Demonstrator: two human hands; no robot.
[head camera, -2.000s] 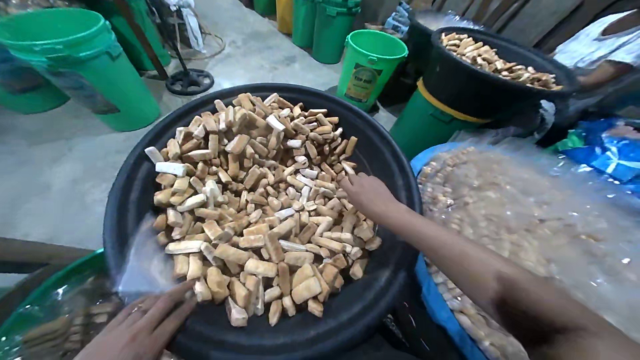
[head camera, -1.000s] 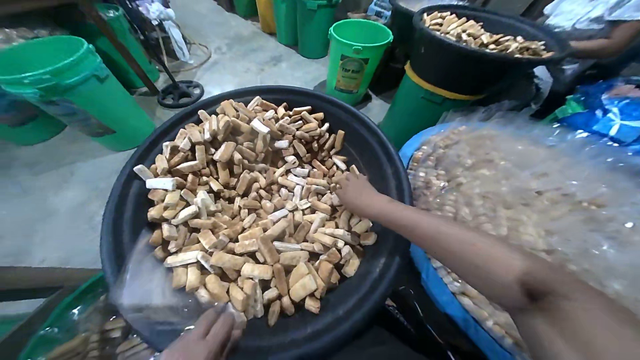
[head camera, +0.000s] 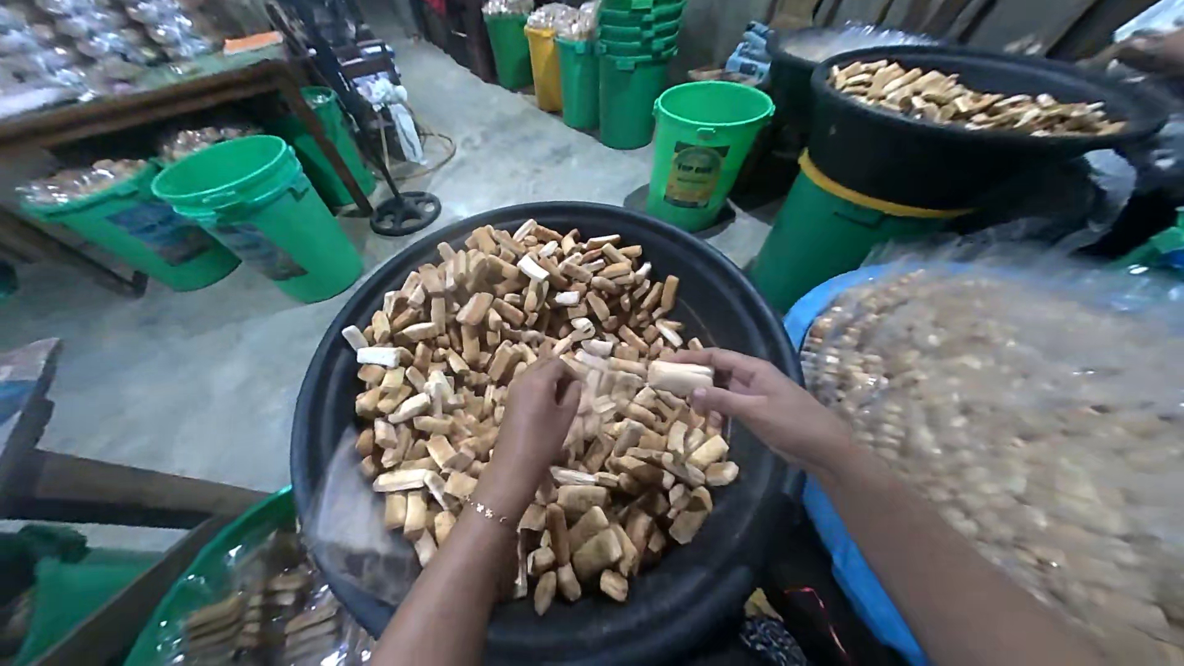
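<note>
A round black plastic basin (head camera: 319, 435) holds a heap of toasted bread pieces (head camera: 444, 370), browned and roughly oblong. My right hand (head camera: 758, 398) pinches one pale piece of toasted bread (head camera: 680, 377) between thumb and fingers, over the right part of the heap. My left hand (head camera: 546, 407), with a thin bracelet on its wrist, reaches over the middle of the heap. Its fingers point away and curl down; a clear, blurred plastic bag seems to hang between the two hands, and whether the left fingers grip it is hard to tell. A clear plastic sheet lies at the basin's lower left.
At right, a blue-rimmed container (head camera: 819, 301) holds many pieces under clear plastic. Behind it, another black basin (head camera: 980, 166) of bread rests on a green bucket (head camera: 814, 240). Green buckets stand about the floor. Lower left, a green container (head camera: 199, 564) holds bagged pieces.
My left hand has moved from the basin's near left edge to the middle of the heap. My right hand has come up off the heap with a pale piece. The view has tilted up.
</note>
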